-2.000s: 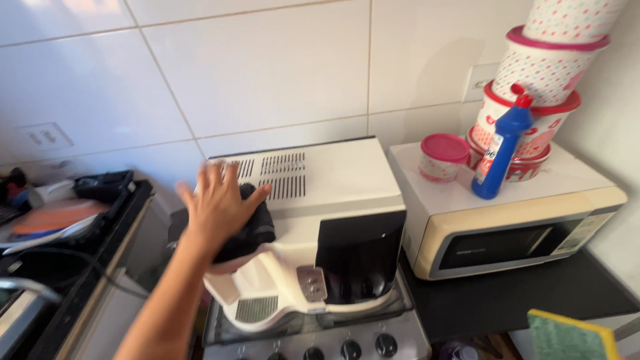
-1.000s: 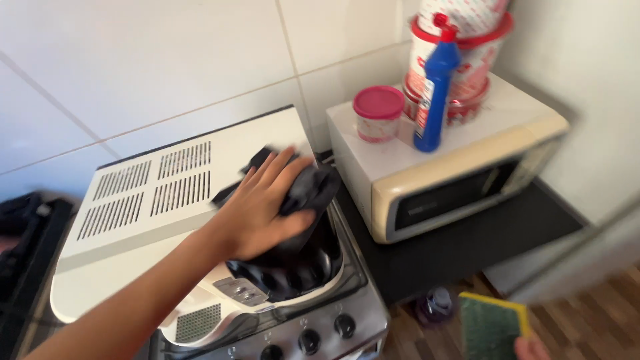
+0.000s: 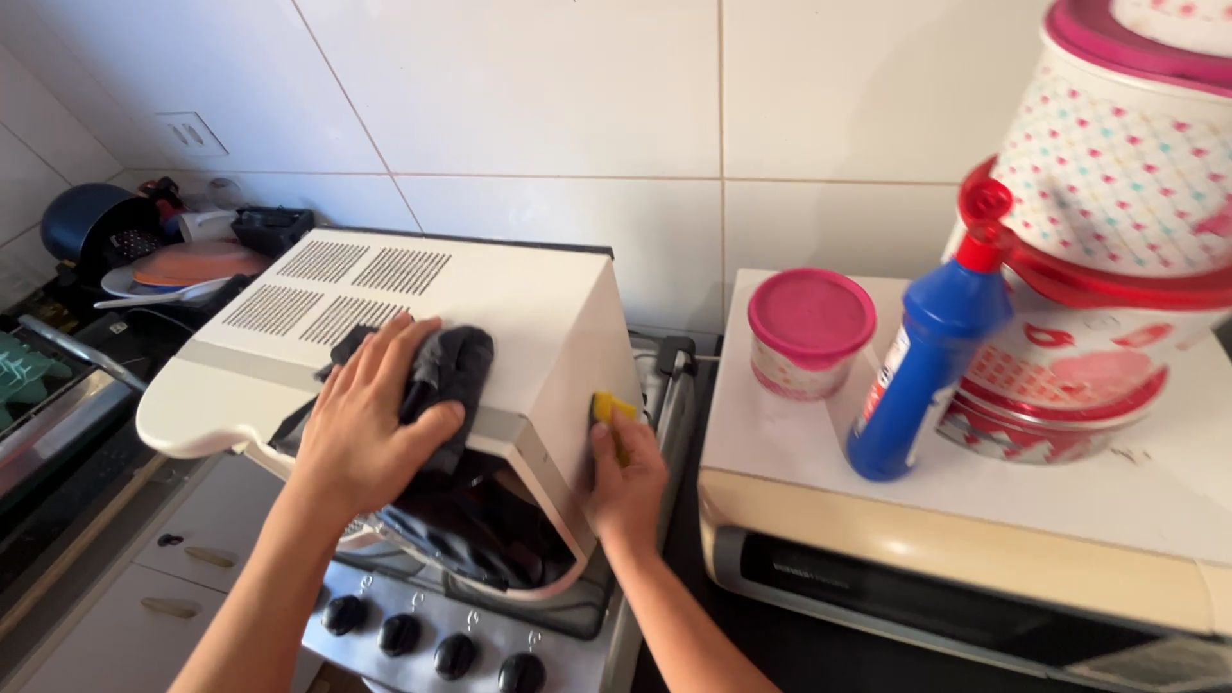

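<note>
A white appliance housing (image 3: pixel 510 318) with slotted vents and a dark front sits angled on the gas stove (image 3: pixel 577 645). My left hand (image 3: pixel 371 414) presses a black cloth (image 3: pixel 452 380) against its top near the front edge; the fingers are partly bent over the cloth. Against the housing's right side panel, my right hand (image 3: pixel 626 472) holds a yellow and green sponge (image 3: pixel 613 409), mostly covered by the fingers.
Right of the stove stands a cream microwave (image 3: pixel 866 520), bearing a small pink-lidded tub (image 3: pixel 811 332), a blue squeeze bottle (image 3: pixel 929 356) with a red cap and stacked patterned containers (image 3: pixel 1107 183). Dishes (image 3: pixel 197 265) crowd the left counter. Tiled wall (image 3: pixel 558 96) rises behind.
My right hand with the sponge has moved from the lower right to the housing's side panel. The housing sits at a different angle in view. The view has shifted.
</note>
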